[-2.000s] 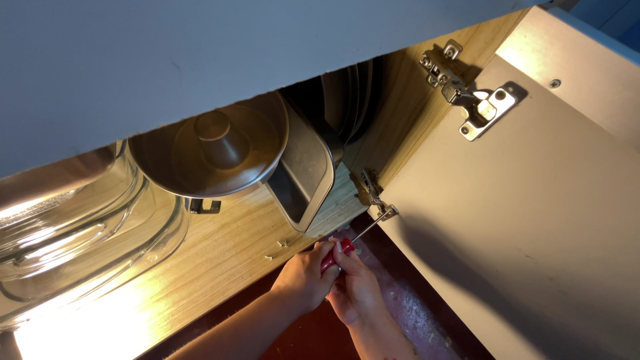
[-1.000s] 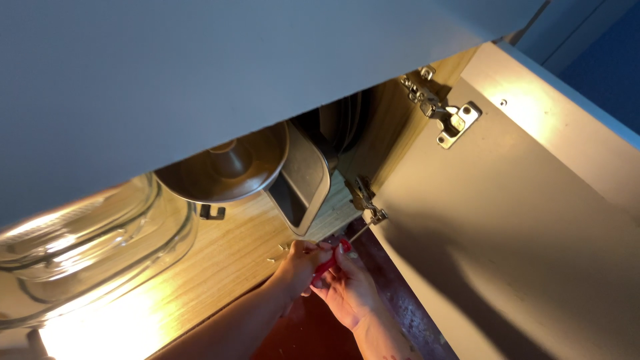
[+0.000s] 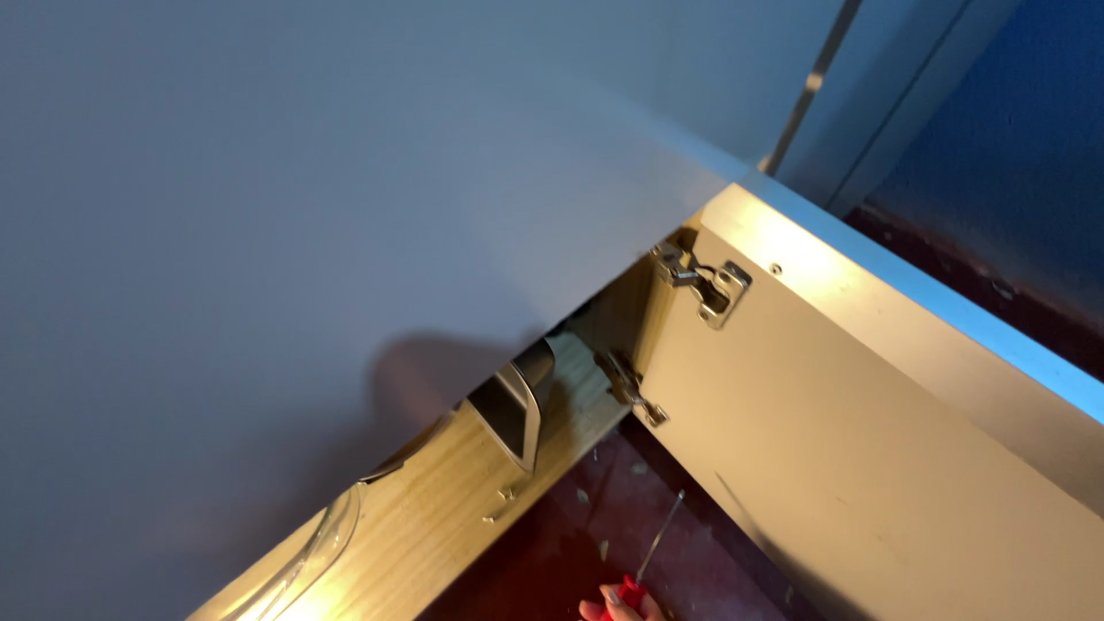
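At the bottom edge, my right hand (image 3: 634,607) grips the red handle of a screwdriver (image 3: 660,539); its metal shaft points up and right, with the tip apart from the hinge. Most of this hand is cut off by the frame. My left hand is out of view. Above the tip, the lower metal cabinet hinge (image 3: 634,390) sits where the open door (image 3: 862,466) meets the cabinet. The upper hinge (image 3: 705,283) has its plate against the door's inner face. Several small screws (image 3: 506,493) lie near the front edge of the wooden cabinet floor.
A metal loaf pan (image 3: 530,423) and clear glass dishes (image 3: 323,548) stand inside the cabinet. A large pale panel (image 3: 259,216) covers the upper left. Below the cabinet is a dark red floor (image 3: 552,565) with pale specks.
The screwdriver tip was at the lower hinge and is now away from it. Both hands were at the screwdriver; only the right shows now. The view has swung strongly.
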